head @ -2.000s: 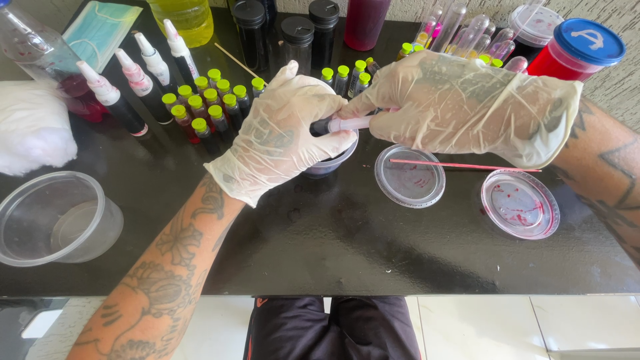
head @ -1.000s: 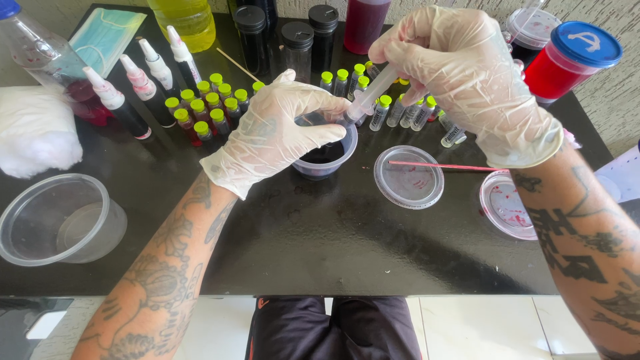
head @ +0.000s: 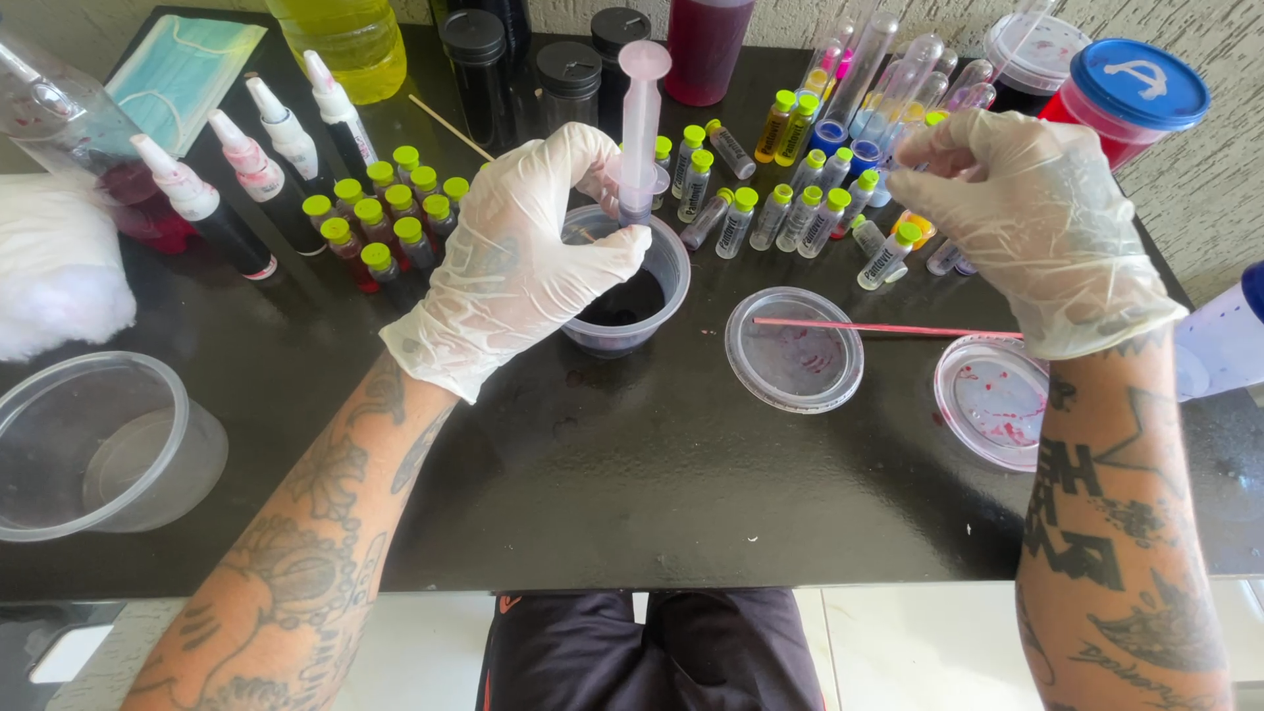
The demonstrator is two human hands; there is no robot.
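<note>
My gloved left hand [head: 533, 247] holds a plastic syringe [head: 640, 128] upright between thumb and fingers, its plunger drawn up. The syringe's lower end is over or in a clear plastic cup [head: 673, 281] of dark liquid, partly hidden by my hand. My gloved right hand [head: 1037, 212] is raised at the right with its fingers curled, near the small glass vials with green caps [head: 736, 225]. Whether anything is between its fingertips cannot be told. Below it lie a stained plastic lid [head: 795, 370] with a thin pink stick [head: 889, 327] across it, and a second stained lid [head: 990, 403].
Green-capped vials of dark and red liquid [head: 377, 259] stand left of my left hand, beside black bottles with white nozzles [head: 222, 227]. An empty plastic tub [head: 163, 464] is at the left. Behind are black-lidded jars [head: 570, 89], test tubes [head: 864, 74] and a blue-lidded red container [head: 1141, 84].
My right hand has let go of the syringe and moved right. The syringe, tilted between both hands a second ago, now stands upright in my left hand over the cup.
</note>
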